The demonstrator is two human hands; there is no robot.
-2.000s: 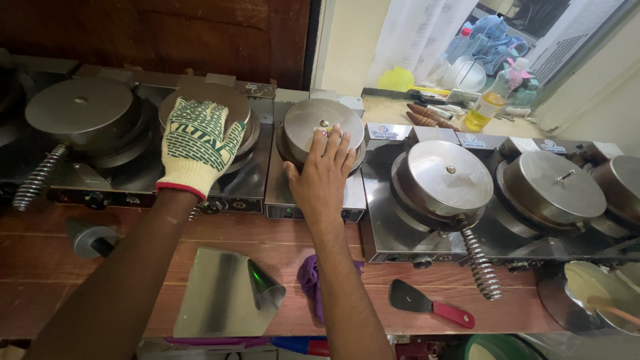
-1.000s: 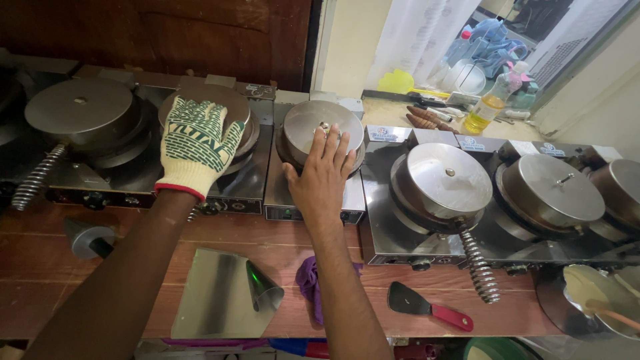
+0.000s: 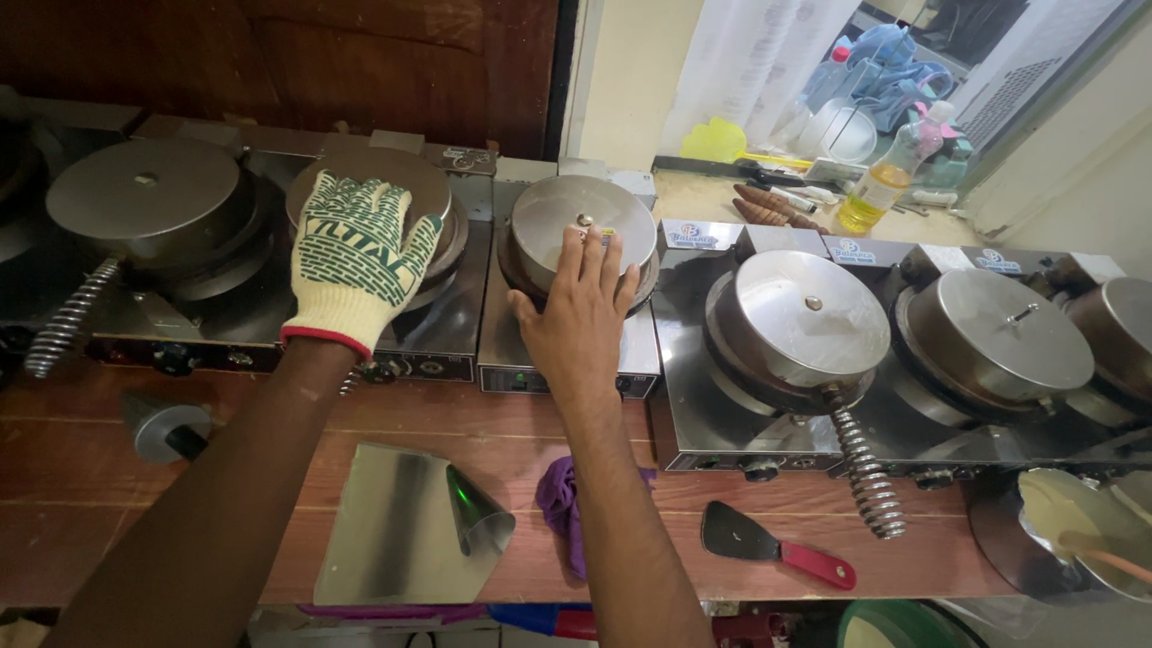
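My left hand (image 3: 364, 252), in a cream knitted glove with green grip dots and a red cuff, rests flat on the lid of a round waffle-cone iron (image 3: 310, 171), fingers spread. Bare, my right hand (image 3: 580, 310) lies with its fingers on the lid of the neighbouring cone iron (image 3: 549, 207), near its centre knob. On the wooden counter below are a sheet-metal plate with a cone-shaped former (image 3: 387, 531), a purple cloth (image 3: 560, 504) partly behind my right forearm, and a scraper with a red handle (image 3: 817, 564). A metal cone roller (image 3: 166, 432) lies at the left.
More cone irons with coiled handles stand at the left (image 3: 144, 193) and right (image 3: 810, 310). A pot of batter (image 3: 1017, 540) with a ladle is at the right edge. On the back ledge are a bottle of yellow liquid (image 3: 877, 189) and wooden cone formers (image 3: 765, 207).
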